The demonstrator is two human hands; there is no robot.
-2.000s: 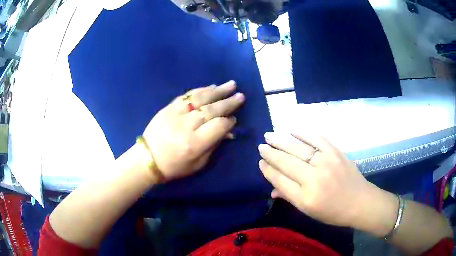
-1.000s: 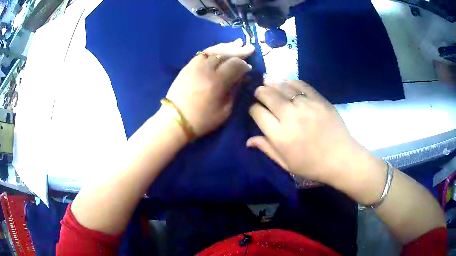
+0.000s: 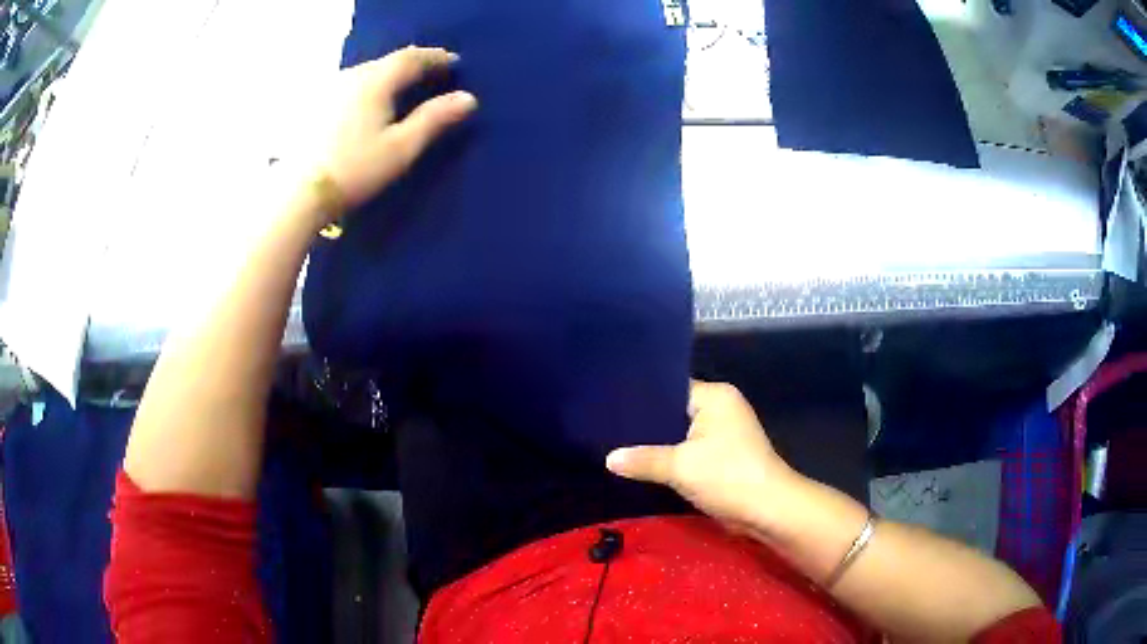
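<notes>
A large navy cut panel (image 3: pixel 541 214) lies from under the presser foot (image 3: pixel 676 13) at the top, over the table's front edge, down toward my lap. My left hand (image 3: pixel 384 126) is on the panel's left side, thumb and a finger apart, other fingers partly hidden; whether it grips is unclear. My right hand (image 3: pixel 711 453) holds the panel's lower right corner between thumb and fingers, below the table edge. A smaller navy piece (image 3: pixel 862 82) lies flat right of the needle area.
The white sewing table (image 3: pixel 818 214) has a clear edge ruler (image 3: pixel 881 296) along its front. White paper or cloth (image 3: pixel 50 340) hangs at the left corner. A magenta rim (image 3: pixel 1084 415) stands at the lower right. Dark cloth (image 3: pixel 76 528) hangs at lower left.
My right hand has moved down and toward me, with the panel's near edge. My left hand has moved left and up, away from the needle. The view has shifted, showing less of the machine head.
</notes>
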